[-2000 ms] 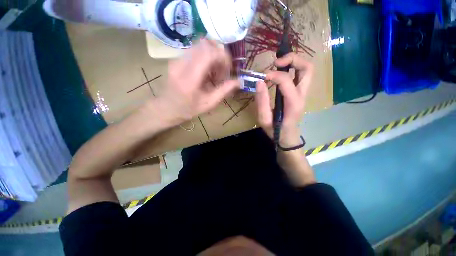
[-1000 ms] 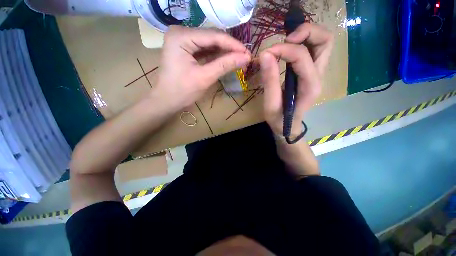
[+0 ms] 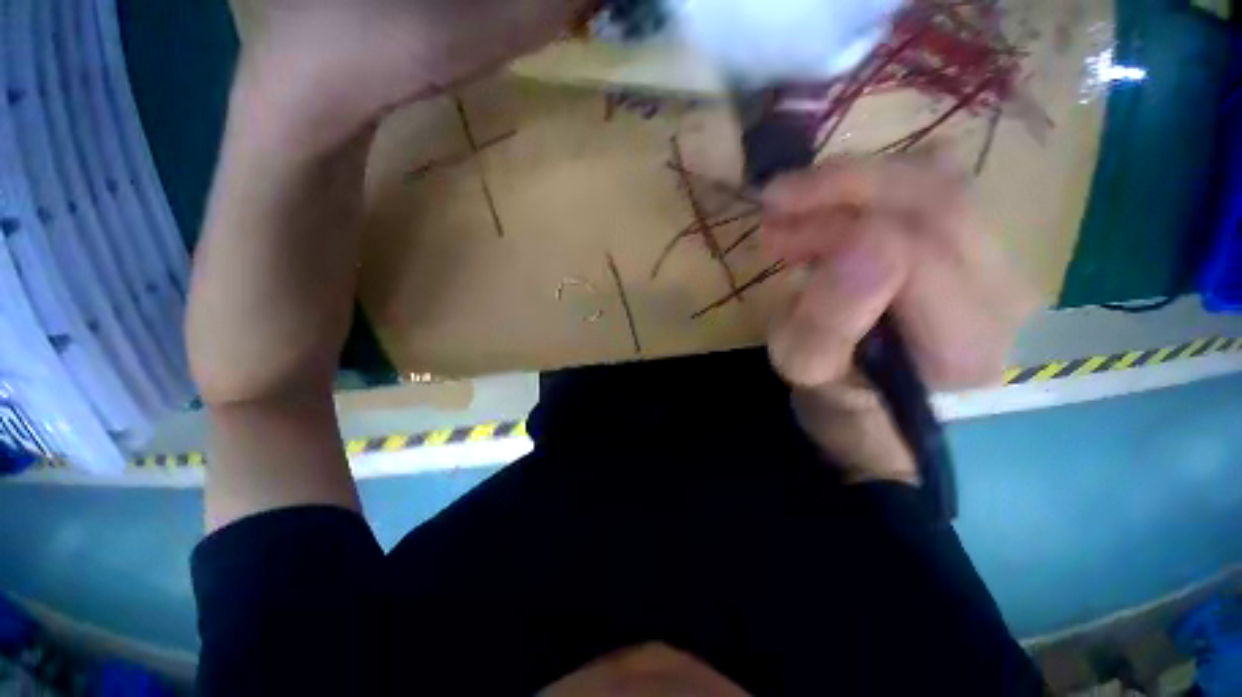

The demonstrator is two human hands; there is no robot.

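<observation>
My right hand point(image 3: 906, 266) is blurred and closed around the black handle of the soldering iron point(image 3: 909, 415); the iron's tip cannot be made out. My left hand point(image 3: 395, 48) is at the top left, partly cut off by the frame edge. Its fingertips are near a small dark part at the top, and what they hold is unclear. A white rounded headphone part point(image 3: 783, 34), blurred, is at the top centre, above and left of my right hand. A cream support pad point(image 3: 613, 66) shows below it.
Dark-red wires point(image 3: 940, 68) lie in a pile at the upper right of the brown board point(image 3: 504, 300). Single wires and a pale wire ring point(image 3: 580, 298) lie near its front. Stacked white trays point(image 3: 82, 232) stand at the left. A blue bin point(image 3: 1226, 245) is at the right edge.
My left hand has moved up and left, away from my right hand. The battery with yellow tape no longer shows. My right hand has moved down and right with the iron, and the view has shifted.
</observation>
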